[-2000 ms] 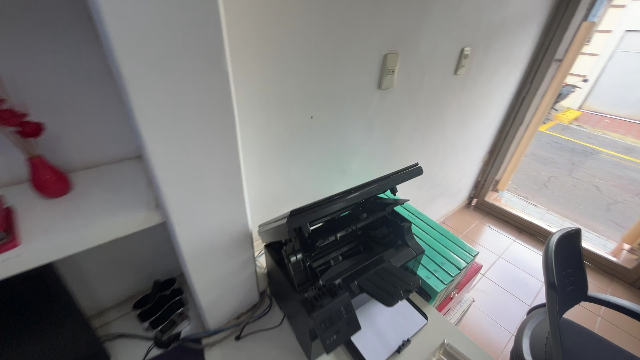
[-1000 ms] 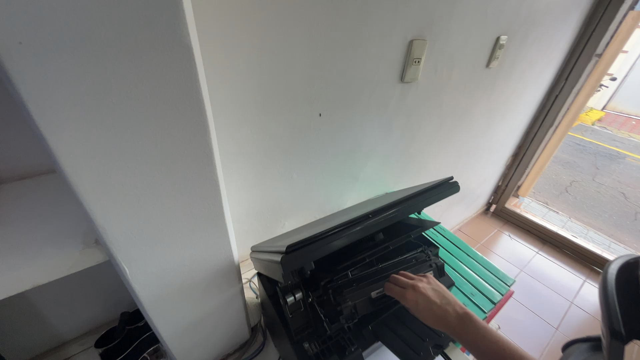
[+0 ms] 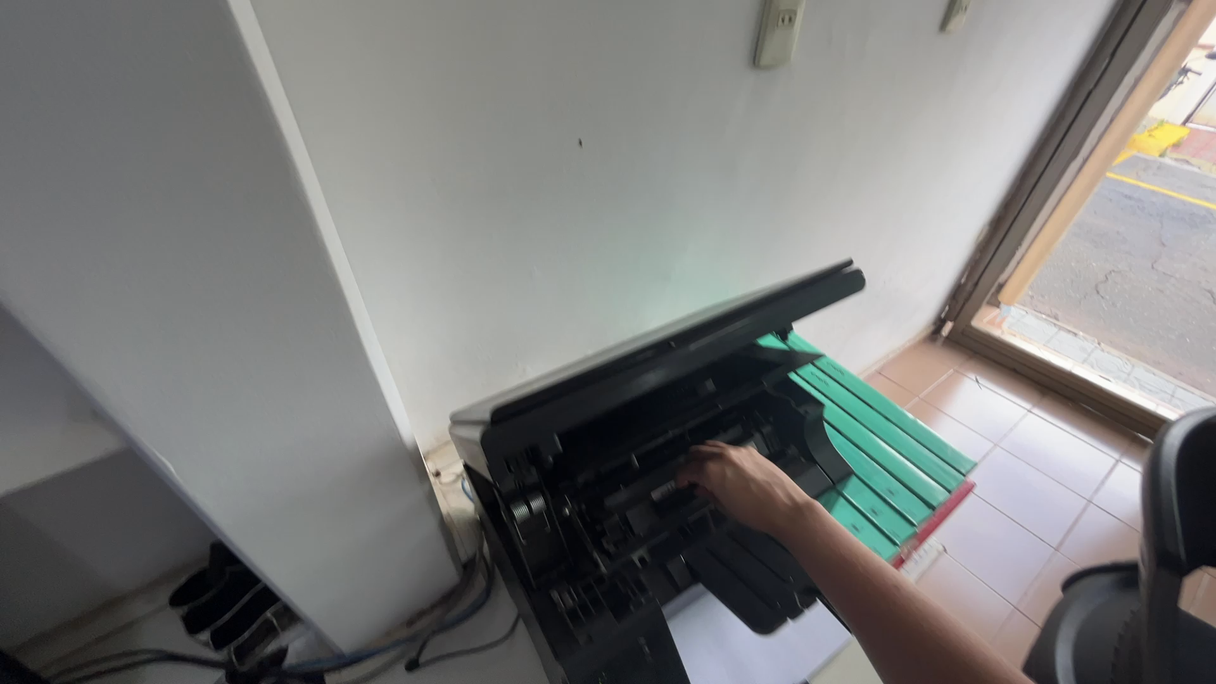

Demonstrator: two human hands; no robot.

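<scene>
A black printer (image 3: 532, 560) stands against the white wall with its top lid (image 3: 684, 328) raised at a tilt. My right hand (image 3: 746, 484) reaches from the lower right into the opened body, its fingertips curled down on the dark inner parts. A small light label shows just left of the fingers. Whether the fingers grip a part cannot be told. White paper (image 3: 750, 632) lies at the printer's front, beneath the black output tray (image 3: 755, 579). My left hand is not in view.
Green slatted plastic (image 3: 883, 456) adjoins the printer's right side. A black chair (image 3: 1092, 608) stands at the lower right on the tiled floor. Cables (image 3: 380, 651) run along the surface left of the printer, below a white pillar (image 3: 285, 380). A glass door (image 3: 1111, 266) is at right.
My right hand was absent two seconds ago; one second ago it was at the printer's inside, where it still is. The view has shifted closer to the printer.
</scene>
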